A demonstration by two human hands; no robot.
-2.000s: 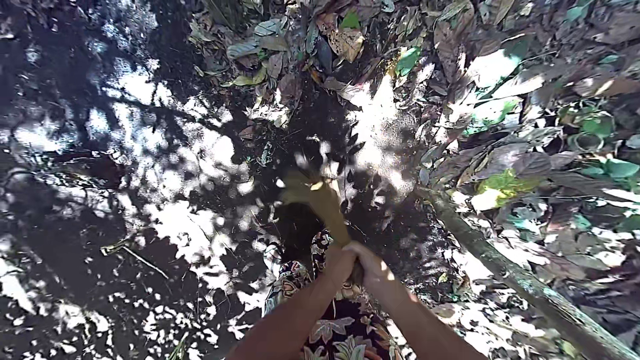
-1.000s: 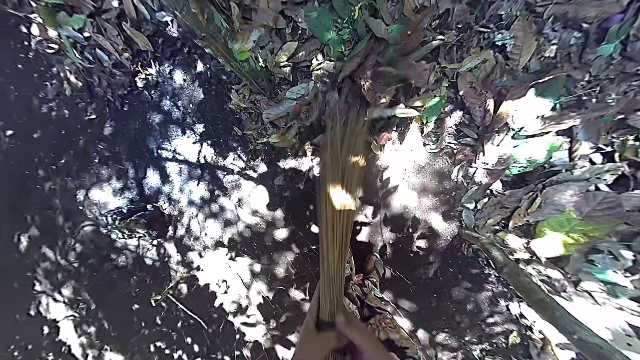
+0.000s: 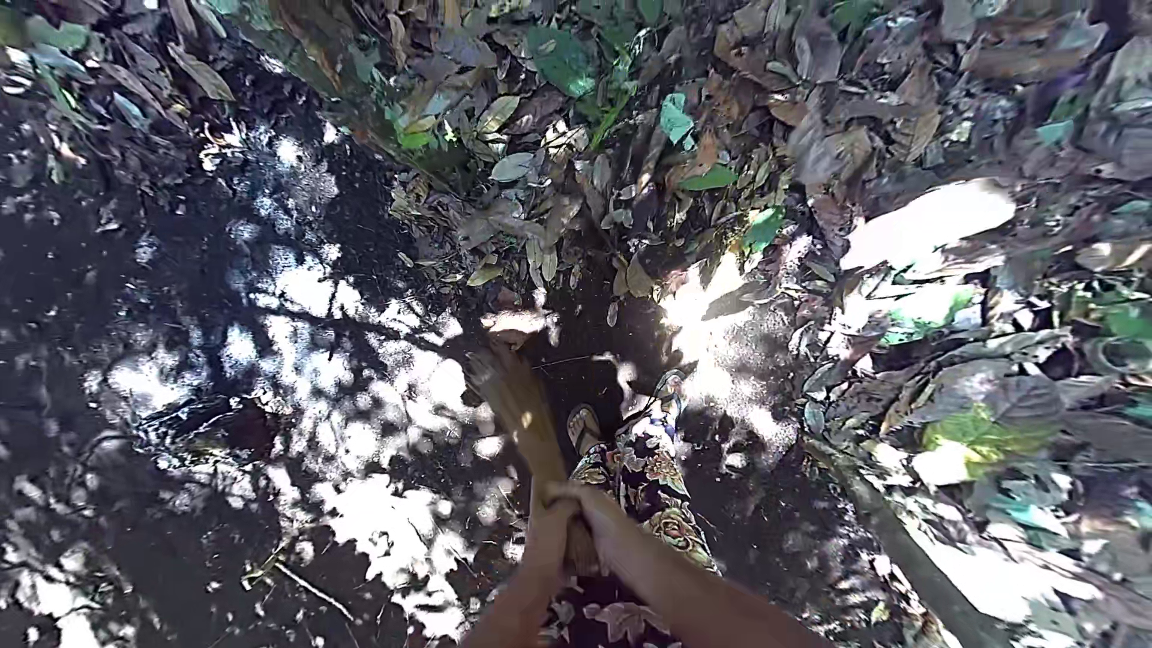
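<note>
Both hands grip a stick broom (image 3: 522, 414), a bundle of thin stiff strands, near its upper end. My left hand (image 3: 551, 517) and my right hand (image 3: 585, 504) are close together around the bundle, partly overlapping. The broom's spread tips, blurred, point up and left over the dark ground, near a brown leaf (image 3: 511, 335). To the right of the broom are the feet in sandals (image 3: 583, 428) and the legs in flowered trousers (image 3: 661, 468). The bundle's butt end shows just below the hands.
A thick band of dry and green leaves (image 3: 540, 207) covers the ground ahead and to the right. A branch or root (image 3: 909, 558) runs diagonally at the lower right. Dark soil (image 3: 180, 522) with sunlit patches and a thin twig (image 3: 313, 589) lies to the left.
One second ago the broom pointed straight ahead, its tips at the leaf edge; now it is drawn back and angled left. Both hands have stayed on it.
</note>
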